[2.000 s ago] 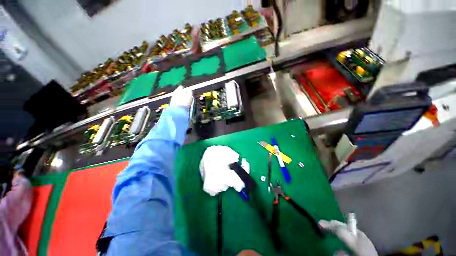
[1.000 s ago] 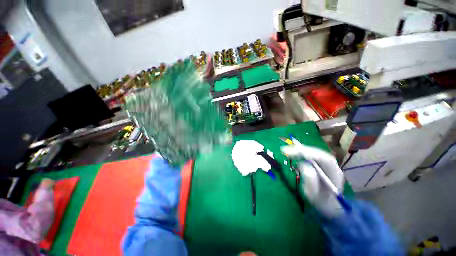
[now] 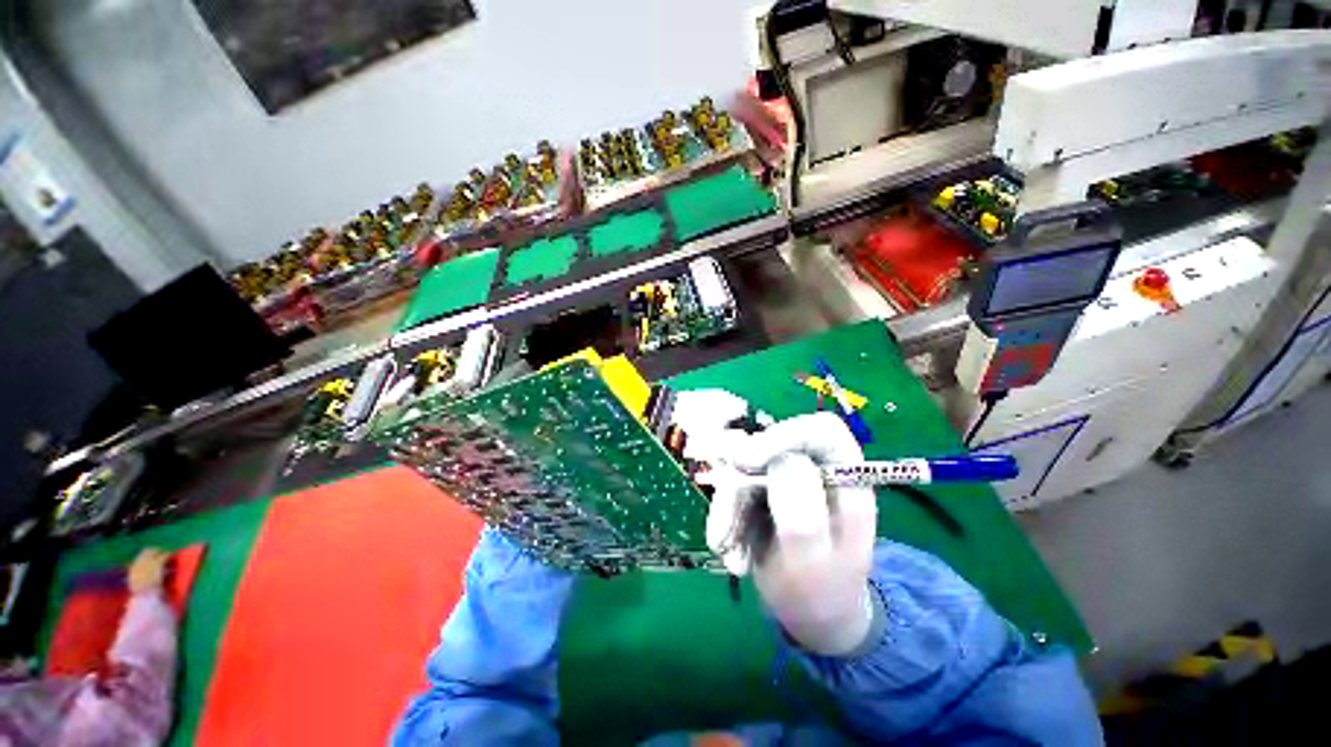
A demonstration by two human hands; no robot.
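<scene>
A green circuit board (image 3: 584,460) is held tilted above the mat, its solder side with small parts facing me. Yellow and black parts show past its upper right edge. My left sleeve runs up to the board's lower edge; my left hand is hidden behind the board. My right hand (image 3: 810,533), in a white glove, holds a white marker pen (image 3: 912,470) with a blue end pointing right. Its fingertips are at the board's right edge; whether they press on it I cannot tell.
Boards on the line (image 3: 683,304) stand behind. A white cloth (image 3: 704,415), a yellow knife (image 3: 835,391) and a blue marker lie on the green mat (image 3: 628,657). An orange-red mat (image 3: 329,613) and a person's pink sleeve (image 3: 139,642) are at left. A handheld screen device (image 3: 1044,292) is at right.
A board was lifted from the line and swung, blurred, at one second ago; it is now lower and steadier. My right hand with the marker has come up and left to the board's edge.
</scene>
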